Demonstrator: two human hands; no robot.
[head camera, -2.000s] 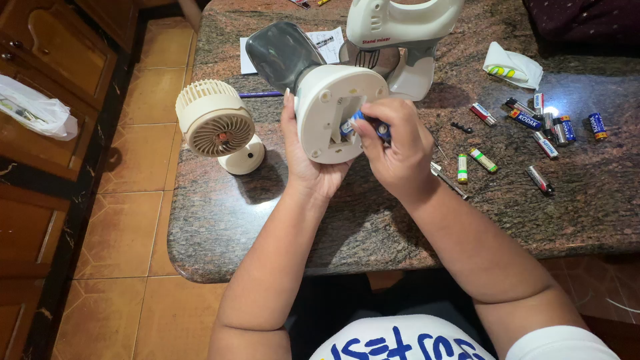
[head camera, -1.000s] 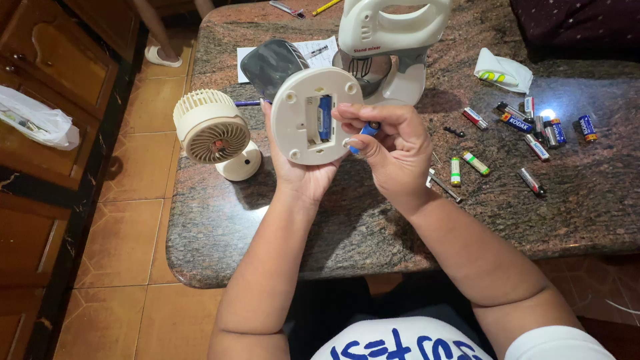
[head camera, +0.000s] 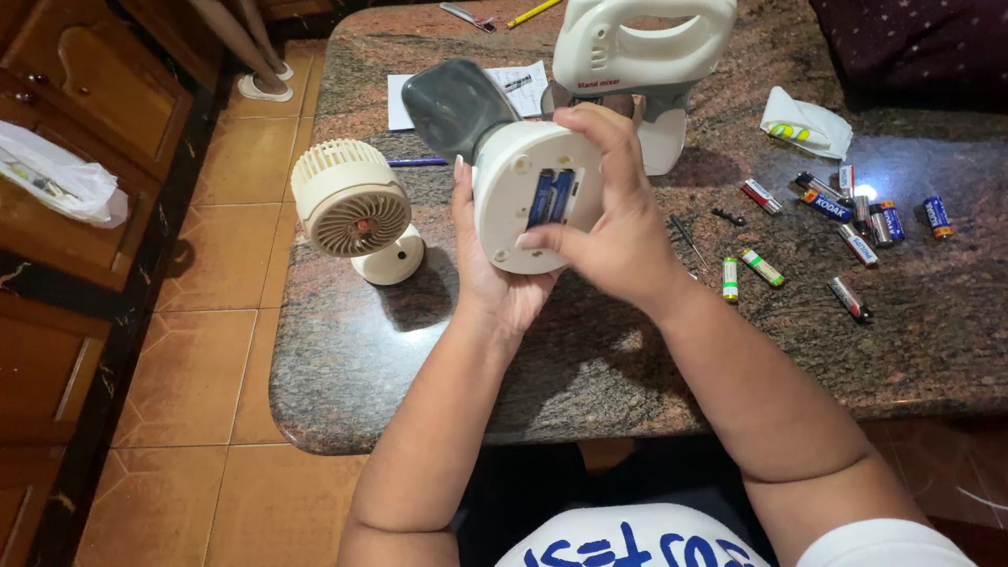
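Observation:
A white round-based appliance with a smoky grey translucent part is tilted so its underside faces me. My left hand holds it from below and the left side. In its uncovered battery compartment lie two blue batteries, side by side. My right hand grips the base's right side, thumb by the compartment's lower end and fingers over the top rim. A cream desk fan stands to the left. Loose batteries of several kinds lie to the right, with two green-and-white ones nearer my right forearm.
A toy-like stand mixer stands behind my right hand on the granite table. Around lie a paper sheet, purple pen, small screwdriver and white wrapper. A person's feet show on the floor at upper left.
Two seconds ago my right fingers held a battery at the compartment; one second ago one lay inside and another was in my fingers. Now both lie inside, and my right hand grips the base.

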